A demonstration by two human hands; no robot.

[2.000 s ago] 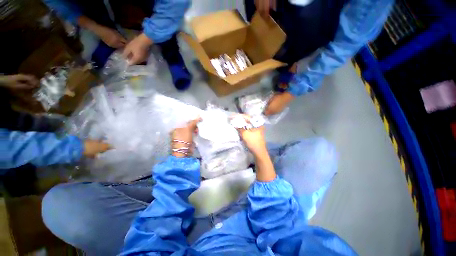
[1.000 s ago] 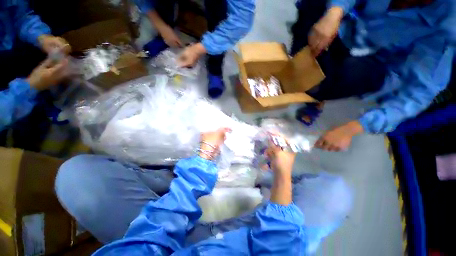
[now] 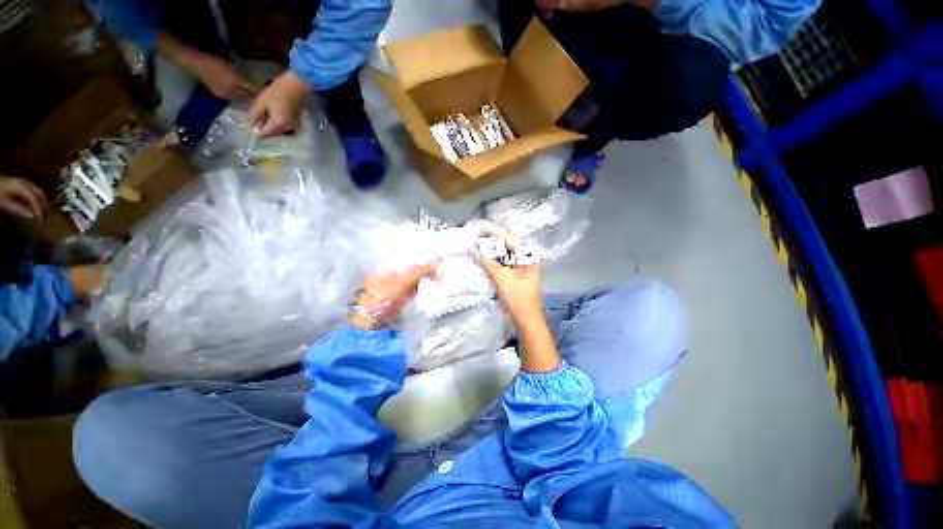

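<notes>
My right hand [image 3: 517,279] is closed around several white strip parts [image 3: 504,249], fanned with their squarish, dark-spotted ends showing. My left hand [image 3: 391,289] is to its left, over the edge of the large clear poly bag [image 3: 248,269]; the glare there hides whether its fingers hold anything. A clear bag with white parts [image 3: 538,214] lies on the floor just beyond my right hand. Inner packs in clear plastic [image 3: 460,333] lie between my legs, on a pale smooth slab [image 3: 445,398].
An open carton [image 3: 450,62] with white parts inside stands ahead. A second carton [image 3: 155,191] with loose white parts is at the left. Co-workers in blue smocks sit around; one hand [image 3: 279,103] touches clear plastic. Blue racking [image 3: 817,269] and yellow-black tape run along the right.
The view has swung back right after turning left. The co-worker's hand at the right has withdrawn from the bag near my right hand. My right hand still holds the white parts.
</notes>
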